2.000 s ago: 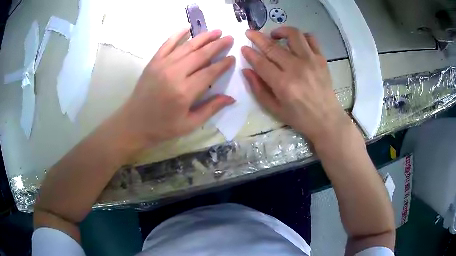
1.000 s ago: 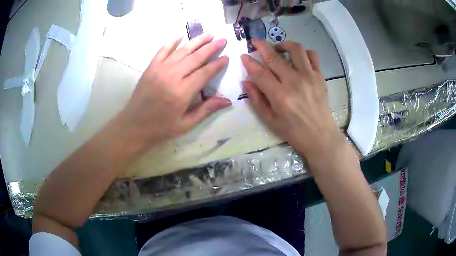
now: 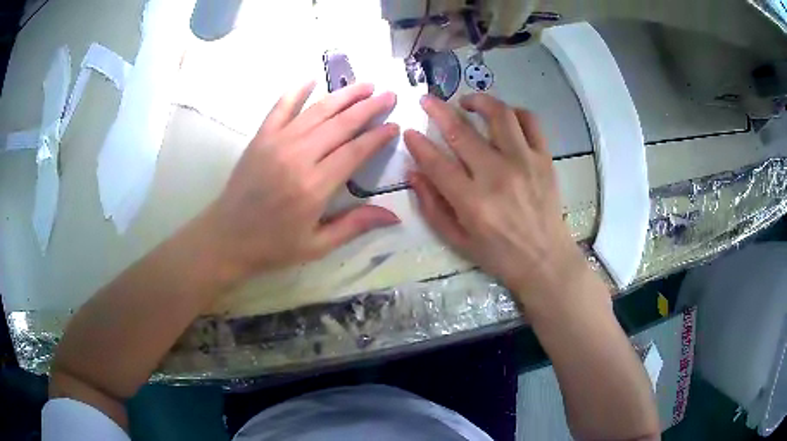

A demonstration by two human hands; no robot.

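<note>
My left hand (image 3: 298, 177) lies flat, palm down, left of the needle, fingers spread, fingertips on a glaring white area. My right hand (image 3: 492, 185) lies palm down just right of it, fingers bent and slightly apart. The white fabric at the fingertips (image 3: 399, 73) is washed out by the lamp, so its outline and what lies under the fingers cannot be told. The presser foot and needle (image 3: 418, 67) stand just beyond the fingertips. The dark-edged corner of the slide plate (image 3: 367, 192) shows between the hands. Neither hand visibly pinches anything.
A white curved stack (image 3: 623, 155) lies right of my right hand. Pointed white pieces (image 3: 136, 164) and crossed white strips (image 3: 48, 155) lie at left. The machine head (image 3: 509, 13) is at top. Plastic film (image 3: 380, 314) wraps the front edge. A pale board with red lettering (image 3: 682, 370) is low right.
The pointed white end between my hands two seconds ago no longer shows there; the plate corner does. Both hands sit slightly lower in the picture, as does the machine; the view has shifted.
</note>
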